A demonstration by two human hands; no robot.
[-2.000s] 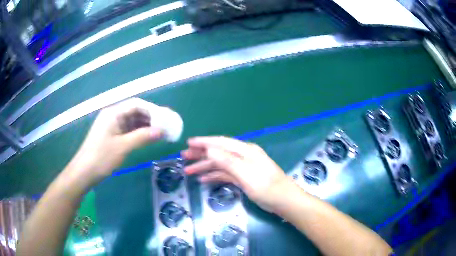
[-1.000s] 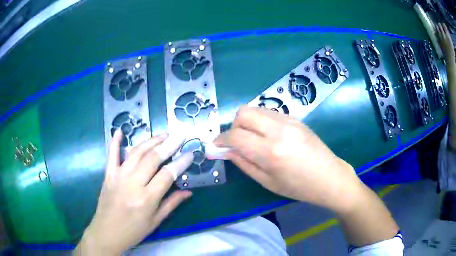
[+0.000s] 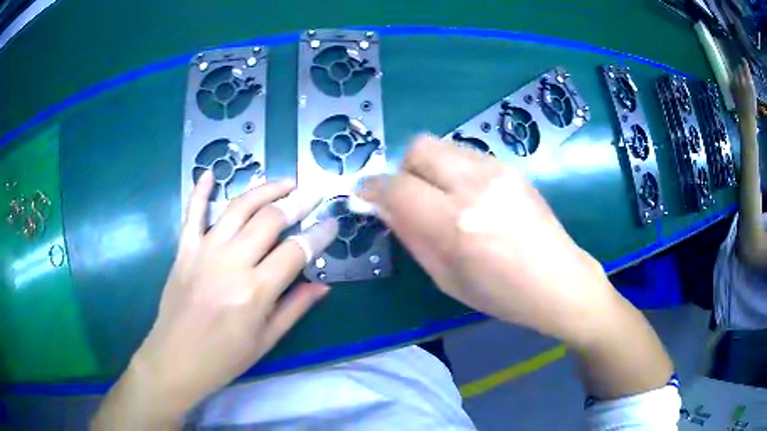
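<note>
A grey three-fan frame (image 3: 343, 93) lies upright in front of me, with three round spoked openings. My left hand (image 3: 240, 252) rests palm down with fingers apart. White finger cots cover some fingers, which lie on this frame's lower part. Its index finger touches a second three-fan frame (image 3: 224, 118) to the left, whose lower part it hides. My right hand (image 3: 479, 227) is blurred, with fingertips pinched together at the right of the lowest opening. A small white bit shows at those fingertips; I cannot tell what it is.
Another frame (image 3: 520, 126) lies slanted at right, partly behind my right hand. Several more frames (image 3: 637, 139) stand further right. A green mat (image 3: 46, 320) at left bears loose copper rings (image 3: 29, 212). Blue tape (image 3: 471, 32) edges the bench. Another person's arm (image 3: 747, 160) shows at far right.
My hands have come down from above the bench onto the near frame. Since a second ago both upright frames appear higher in view, and my right hand's fingertips are slightly higher.
</note>
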